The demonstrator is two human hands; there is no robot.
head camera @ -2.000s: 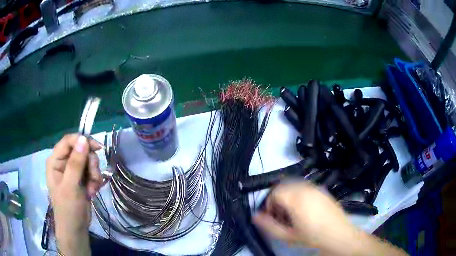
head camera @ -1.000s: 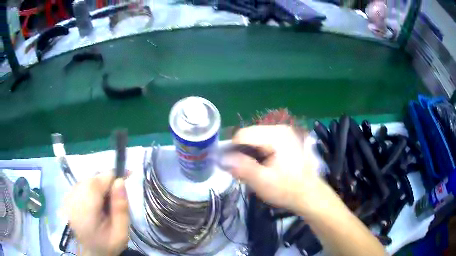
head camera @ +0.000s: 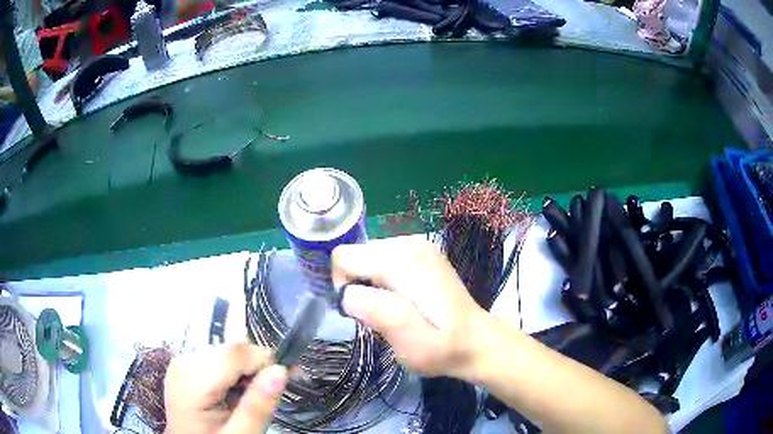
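Note:
My left hand [head camera: 225, 392] pinches a shiny grey metal band [head camera: 298, 335] that slants up and right from the fingers. A short dark strip [head camera: 219, 320] shows above this hand; I cannot tell whether it is the same band. My right hand [head camera: 408, 307] holds a black sleeve [head camera: 342, 298], mostly hidden in the fist, its end close to the band's tip; contact is unclear through blur. Curved metal bands [head camera: 280, 373] lie stacked below. A black wire bundle [head camera: 471, 254] with reddish ends stands out beyond my right hand. Loose black sleeves [head camera: 593, 246] are piled at right.
A silver-topped can [head camera: 322, 212] stands behind the hands. A green conveyor belt [head camera: 441, 110] crosses behind, with sleeved bands [head camera: 202, 163] on it. A green-flanged spool [head camera: 61, 341], pale fan [head camera: 17, 360] and reddish wire bundle [head camera: 151, 386] are at left. Blue plastic [head camera: 742, 220] is at right.
The view has shifted. My right hand has gone from the sleeves and wires to the band in front of the can. My left hand has tilted the band toward it.

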